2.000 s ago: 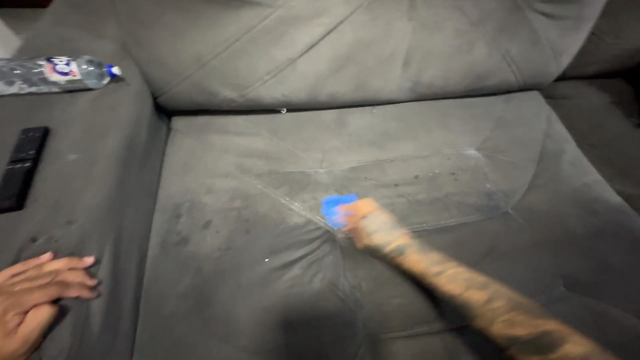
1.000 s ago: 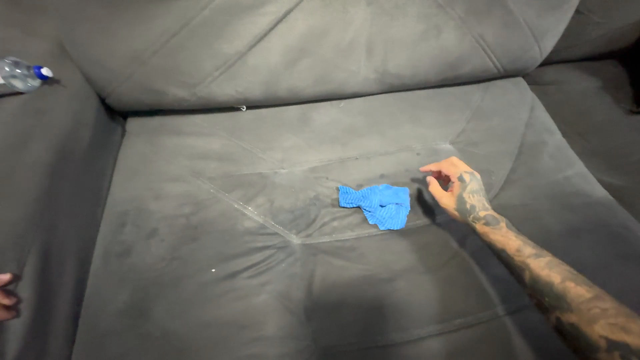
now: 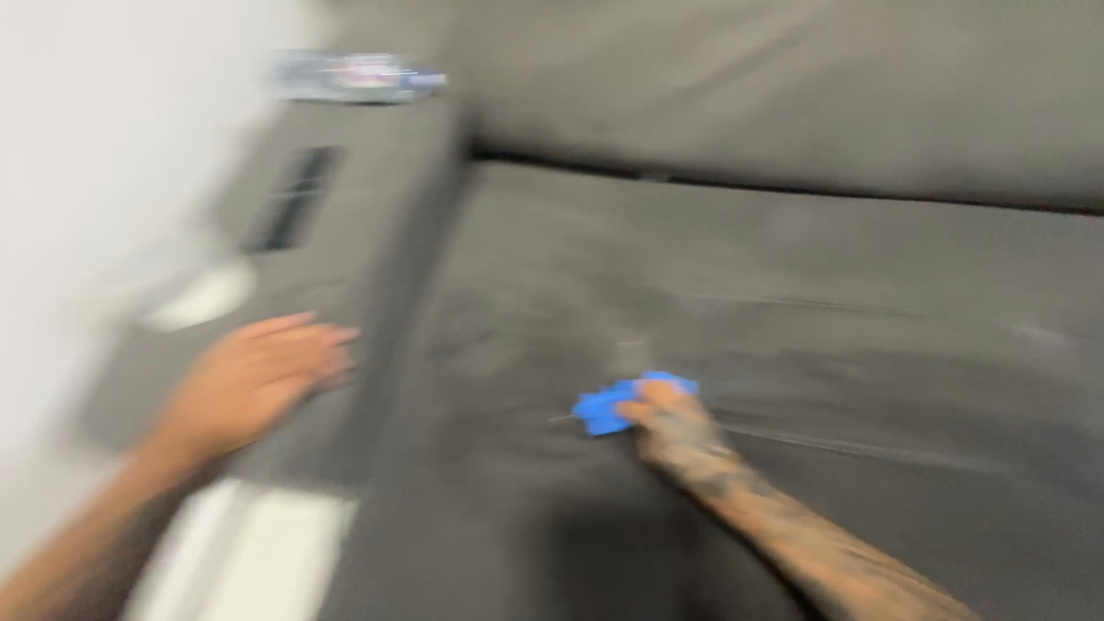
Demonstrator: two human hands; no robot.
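Observation:
A crumpled blue cloth (image 3: pixel 608 407) is gripped in my right hand (image 3: pixel 677 423), low over the grey sofa seat cushion (image 3: pixel 776 259); blur hides whether it presses on the fabric. Darker patches mark the seat to the left of the cloth. My left hand (image 3: pixel 267 375) rests on the sofa's armrest (image 3: pixel 379 207) with nothing in it, its fingers reaching toward the inner edge and slightly apart.
A clear plastic bottle (image 3: pixel 345 78) with a label lies at the back of the armrest. A black remote control (image 3: pixel 297 198) lies in front of it. A blurred white object (image 3: pixel 203 293) is beside the armrest's outer edge. The backrest (image 3: pixel 776 86) rises behind the seat.
One second ago the blue cloth lay on the seat with my right hand open beside it; now that hand holds it. The view has swung left, showing more of my left arm.

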